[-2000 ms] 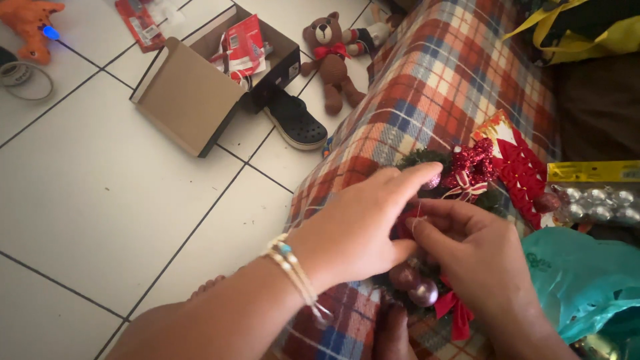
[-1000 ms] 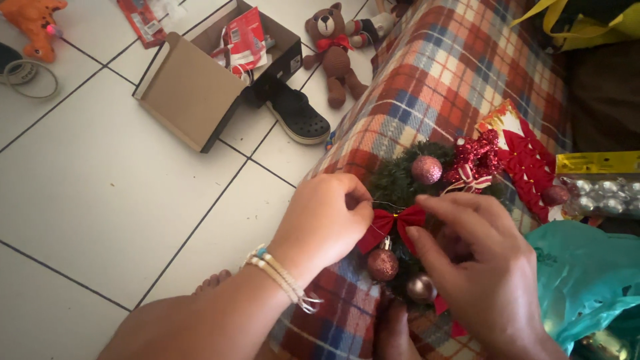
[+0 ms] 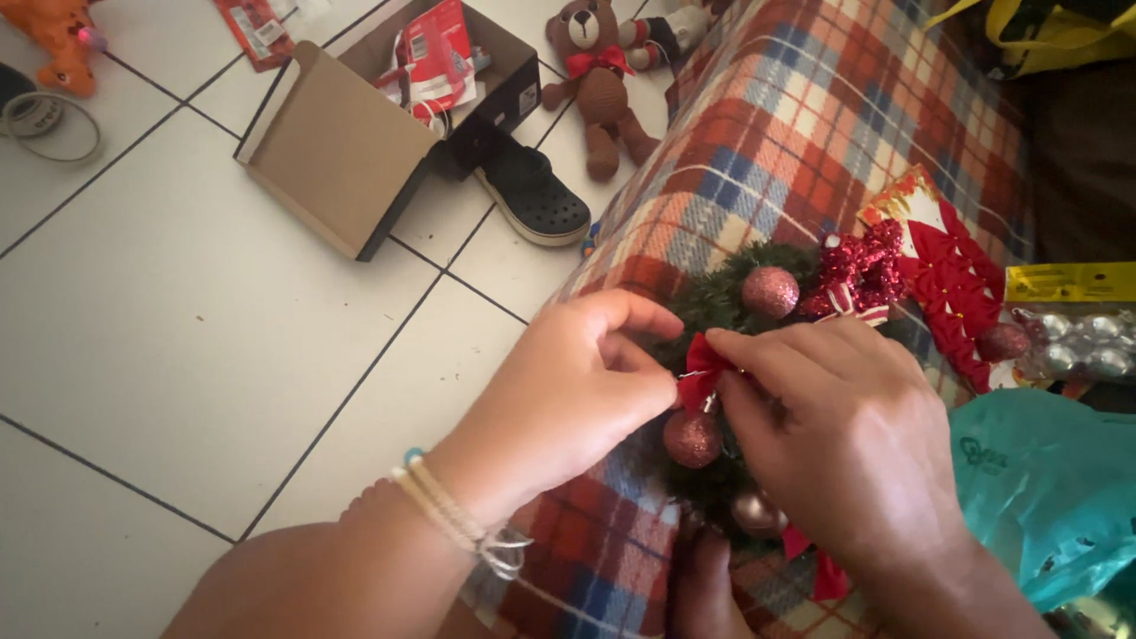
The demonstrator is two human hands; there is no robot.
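Note:
A green artificial wreath (image 3: 723, 297) with pink glitter baubles (image 3: 692, 438) lies on a plaid blanket. My right hand (image 3: 834, 426) pinches a small red ribbon bow (image 3: 703, 364) between thumb and index finger, just above a bauble. Beside the bow is my left hand (image 3: 586, 382), its thumb tip close to the ribbon's left edge and its index finger bent above. Whether the left fingers hold the bow's thin wire cannot be told. Red tinsel (image 3: 856, 266) and a striped ribbon sit at the wreath's upper right. Part of the wreath is hidden under my right hand.
A card of red bows (image 3: 954, 284), a pack of silver baubles (image 3: 1083, 342) and a teal plastic bag (image 3: 1038, 479) lie to the right. On the tiled floor are an open cardboard box (image 3: 346, 142), a black clog (image 3: 537, 200) and a brown toy bear (image 3: 603, 93).
Two seconds ago my hands overlapped over the wreath. They then moved apart, showing the red bow, which has since turned from spread sideways to more upright in my right fingers.

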